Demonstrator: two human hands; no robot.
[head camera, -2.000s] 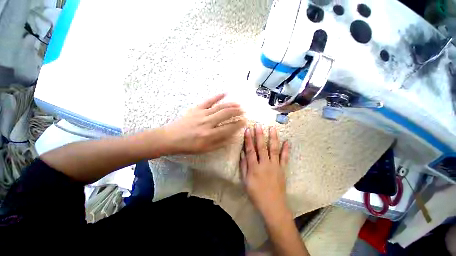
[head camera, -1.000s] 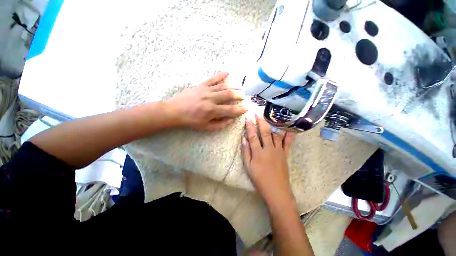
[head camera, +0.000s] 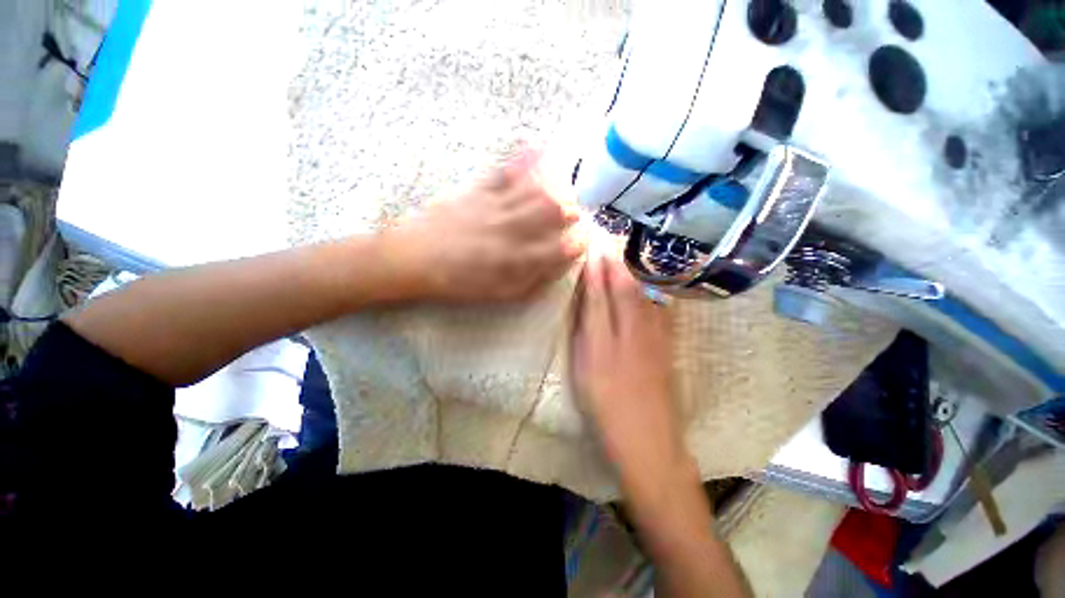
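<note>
A cream, nubbly fleece panel (head camera: 747, 386) lies over the white table and under the sewing machine head (head camera: 689, 105). Thin seam lines run through its near part. My left hand (head camera: 496, 240) lies on the panel left of the needle area, fingers bent and blurred; whether it pinches the cloth is not clear. My right hand (head camera: 619, 339) presses flat on the panel just below the needle area, fingers pointing at it, also blurred. The fingertips of both hands are close together in the bright spot. The presser foot and needle are not clearly visible.
A black smartphone (head camera: 882, 403) and red scissor handles (head camera: 897, 473) lie right of the panel on the table edge. Bundled cut pieces (head camera: 234, 461) are at the lower left. A red cloth-like item (head camera: 864, 543) is at the lower right. A curved metal guard (head camera: 777, 222) juts from the machine head.
The panel's near edge has drawn up towards the machine and its folds have shifted. My left fingers have curled in. My right hand has stayed beside the needle area.
</note>
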